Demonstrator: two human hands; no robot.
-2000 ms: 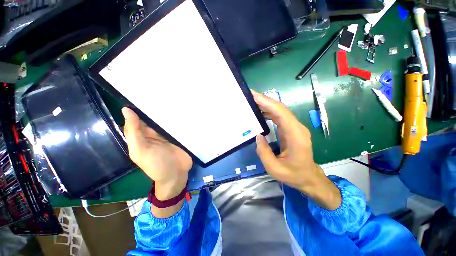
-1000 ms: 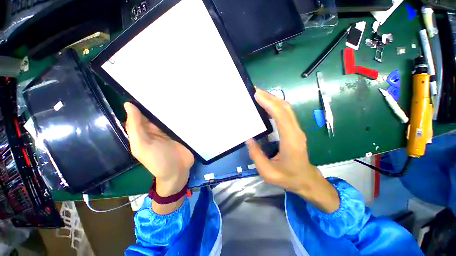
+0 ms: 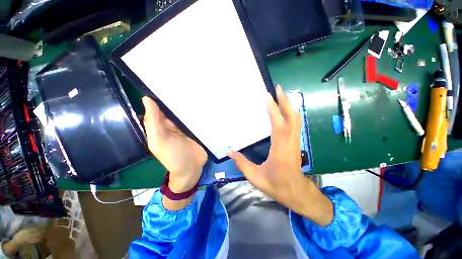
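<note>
A black-bordered tablet (image 3: 202, 76) with a lit white screen is held tilted above the bench. My left hand (image 3: 172, 144) holds its lower left edge, palm underneath and thumb along the side. My right hand (image 3: 276, 152) lies over the lower right corner, with its thumb at the bottom of the screen and its fingers over the right edge. Whether the right hand bears any weight cannot be told. A blue-framed unit (image 3: 305, 144) lies on the bench below the tablet, partly hidden by the tablet and right hand.
Film-wrapped black tablets (image 3: 93, 121) lie at left. A dark panel (image 3: 291, 25) lies behind. To the right are tweezers (image 3: 344, 111), a black pen-like tool (image 3: 349, 58), red pieces (image 3: 371, 69) and a yellow electric screwdriver (image 3: 435, 126). Another person's hand (image 3: 25, 239) shows at lower left.
My right hand has moved inward over the screen's lower corner, its thumb now at the bottom edge. The view has shifted, so the bench things appear further right. The screen remains white.
</note>
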